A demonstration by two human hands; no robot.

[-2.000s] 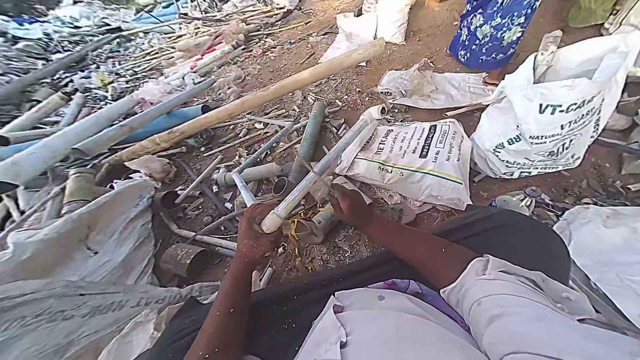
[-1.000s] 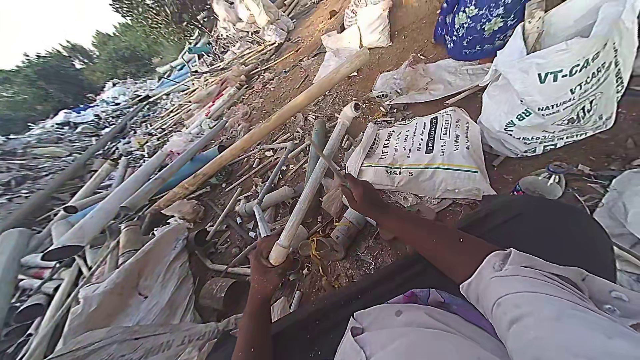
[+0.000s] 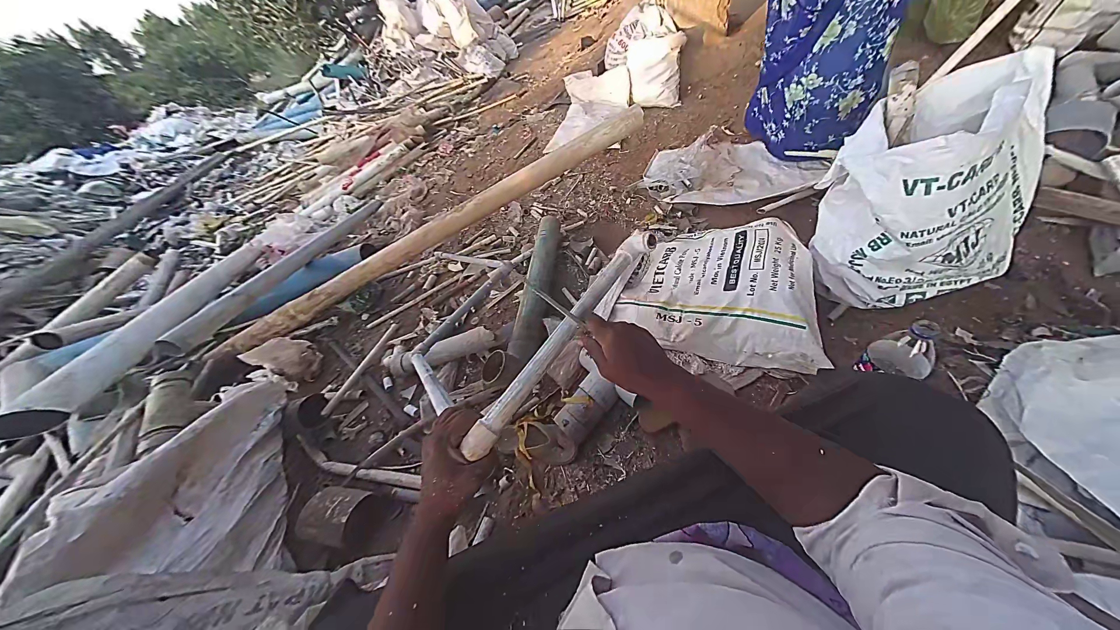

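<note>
My left hand [image 3: 457,455] is closed around the near end of a whitish plastic pipe [image 3: 547,354], which slants up and away to the right. My right hand [image 3: 632,354] grips a thin blade-like tool [image 3: 556,304] that lies across the pipe near its middle; the handle is hidden in the fingers. Below the pipe, a short grey pipe piece [image 3: 584,411] with yellow strands rests on the soil. A green-grey pipe [image 3: 535,289] lies just behind it. The far end of the held pipe reaches the edge of a printed white sack [image 3: 722,293].
Long pipes lie at the left, among them a tan pole [image 3: 429,232] and a blue pipe [image 3: 302,282]. An upright white sack [image 3: 945,175] holds scraps at the right, near a person in a blue floral garment [image 3: 822,70]. A clear plastic container [image 3: 906,352] sits by my knee.
The view has tilted, bringing trees into sight. Both hands still hold the pipe and tool; the right hand with the blade has shifted a little along the pipe.
</note>
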